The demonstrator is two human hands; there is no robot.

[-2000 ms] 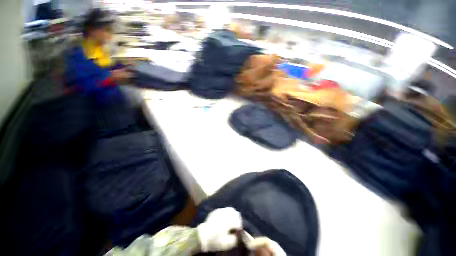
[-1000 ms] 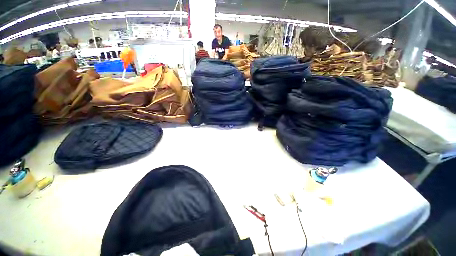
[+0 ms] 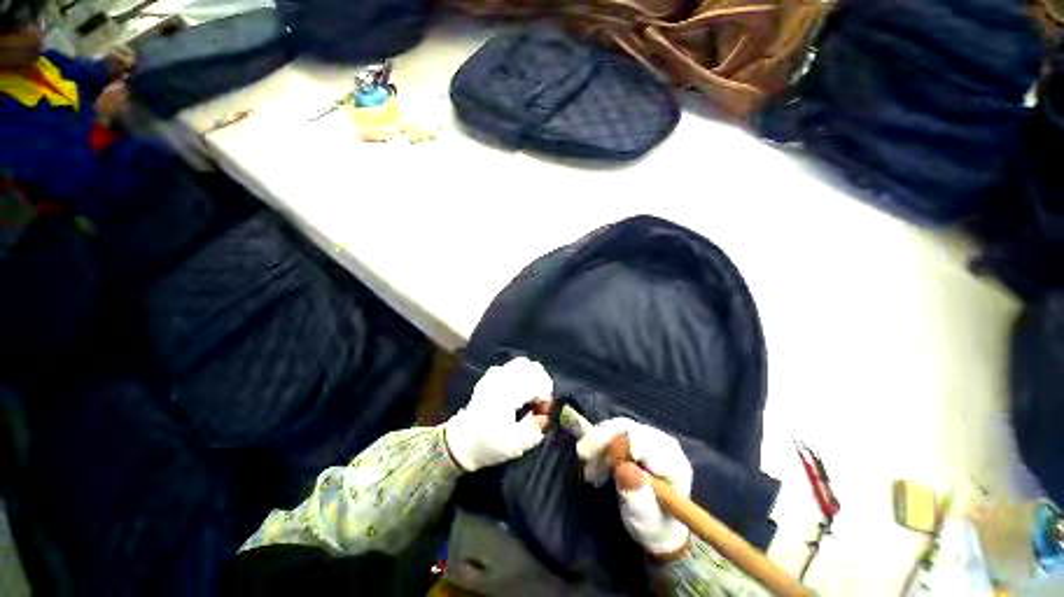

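A dark backpack body (image 3: pixel 653 315) lies open on the white table's near edge, its smooth lining showing and its rounded top pointing away. My left hand (image 3: pixel 504 414), in a white glove with bare fingertips, pinches dark fabric at the lower left of the bag. My right hand (image 3: pixel 639 480), gloved the same way, is just right of it and grips a wooden-handled tool (image 3: pixel 723 539). The long tan handle runs down to the right; the tool's short pale tip points at the fabric by my left fingertips. The exact contact is too small to tell.
Red-handled snips (image 3: pixel 819 480), a tan block (image 3: pixel 915 506) and a blue-topped pot (image 3: pixel 1048 531) lie right. Another pot (image 3: pixel 376 111) and a quilted bag (image 3: pixel 565 96) are beyond. Stacked dark bags (image 3: pixel 251 332) stand left, more (image 3: pixel 928 105) at back right. A person (image 3: pixel 58 123) is at far left.
The view has swung left and down from the table's right side. Both hands are now clearly in view at the bag, with the wooden-handled tool in my right hand.
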